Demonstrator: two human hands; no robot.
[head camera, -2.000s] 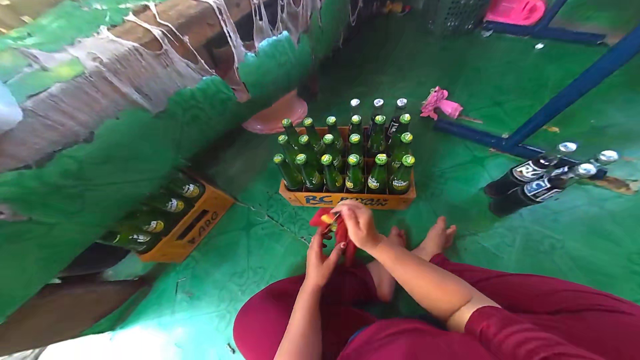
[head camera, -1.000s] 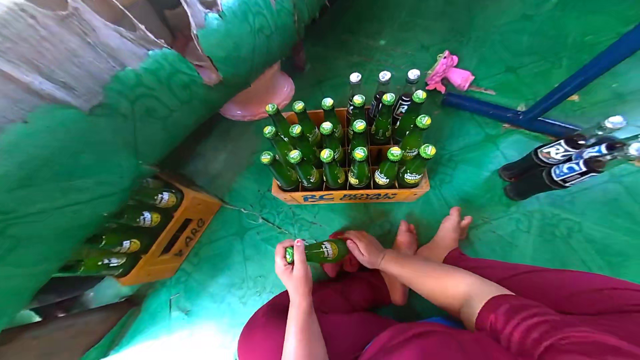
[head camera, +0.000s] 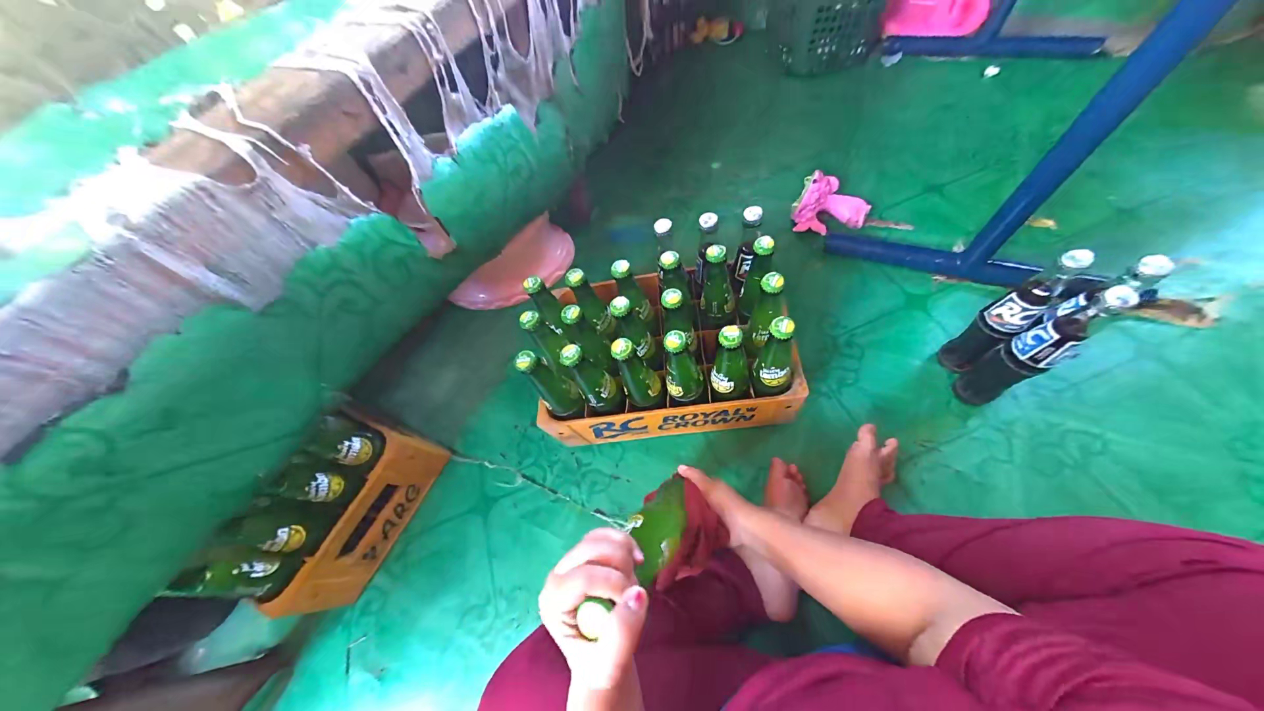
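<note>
My left hand (head camera: 592, 602) grips a green glass soda bottle (head camera: 659, 528) round its neck, the cap end toward me. My right hand (head camera: 713, 504) presses a dark red cloth (head camera: 699, 533) against the bottle's base end; part of its fingers is hidden. Just beyond the hands stands an orange crate (head camera: 681, 423) with several capped green bottles and a few dark bottles with white caps at its back. A second orange crate (head camera: 360, 533) of green bottles sits at the left, partly under the green cover.
A few dark soda bottles (head camera: 1032, 331) stand on the green floor at the right, near a blue metal frame (head camera: 1071, 138). A pink cloth item (head camera: 829, 202) lies by its foot. A pink basin (head camera: 518, 267) and a dark green basket (head camera: 825, 35) are farther back. Bare feet are near the crate.
Two seconds ago my hands held red cloth; one second ago a green bottle lay sideways between them. The bottle has since turned, its cap end now toward me.
</note>
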